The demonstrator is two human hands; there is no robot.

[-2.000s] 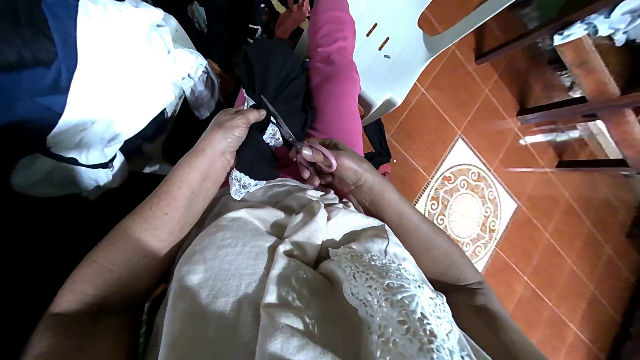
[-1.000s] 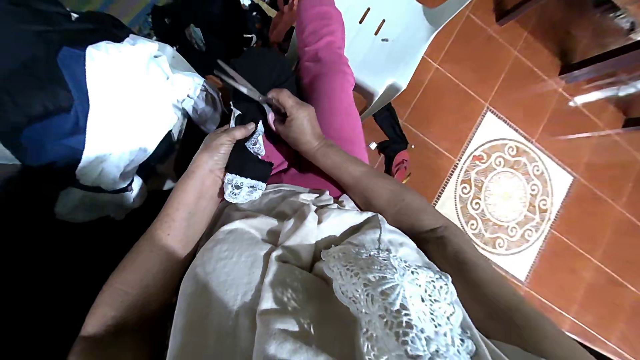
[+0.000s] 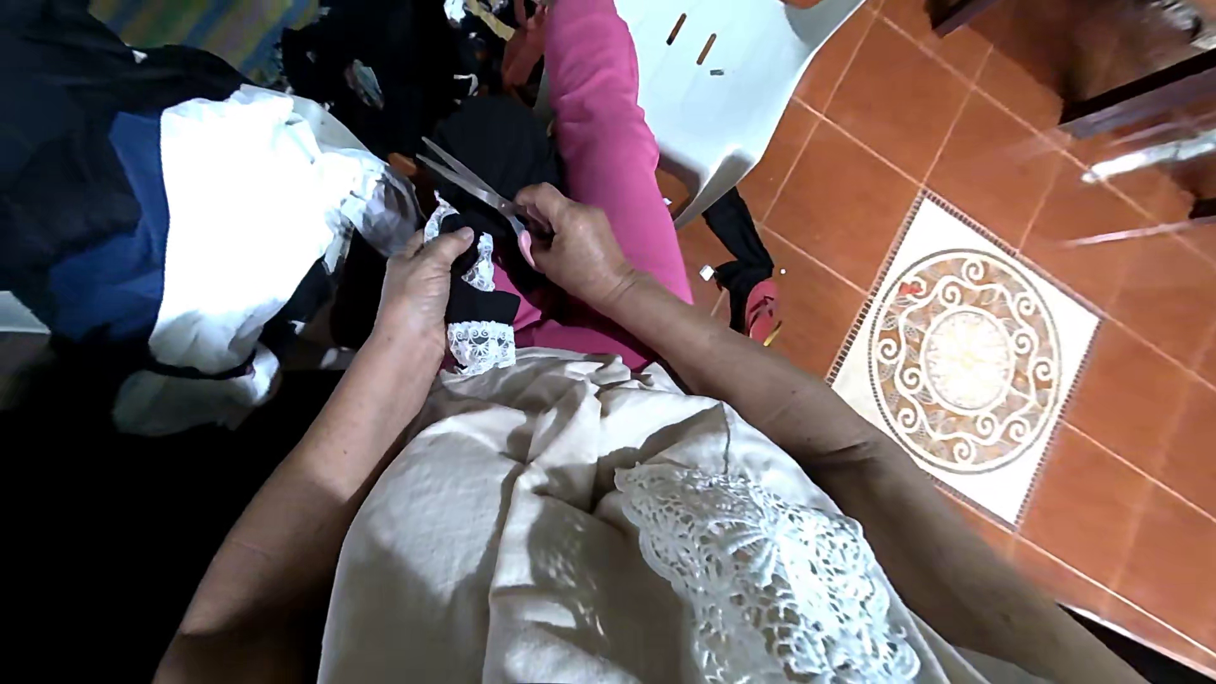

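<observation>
My left hand pinches a piece of black fabric between thumb and fingers. White lace trim edges the fabric at its lower end, and more lace shows near my thumb. In my right hand is a pair of scissors with pink handles. Their blades point up and left, just above the black fabric, and look slightly parted; whether they touch any cloth I cannot tell. Below both hands lies my lap, with pink trousers and a cream top with lace.
A white plastic chair stands ahead on the right. On the left are heaped white cloth and dark and blue cloth. A black and red item lies on the tiled floor beside the chair. Dark wooden furniture is at upper right.
The scissors and my right hand have moved up from beside the lap to above the fabric, blades turned further left. More of the lace-edged black fabric shows below my left hand. The view has shifted.
</observation>
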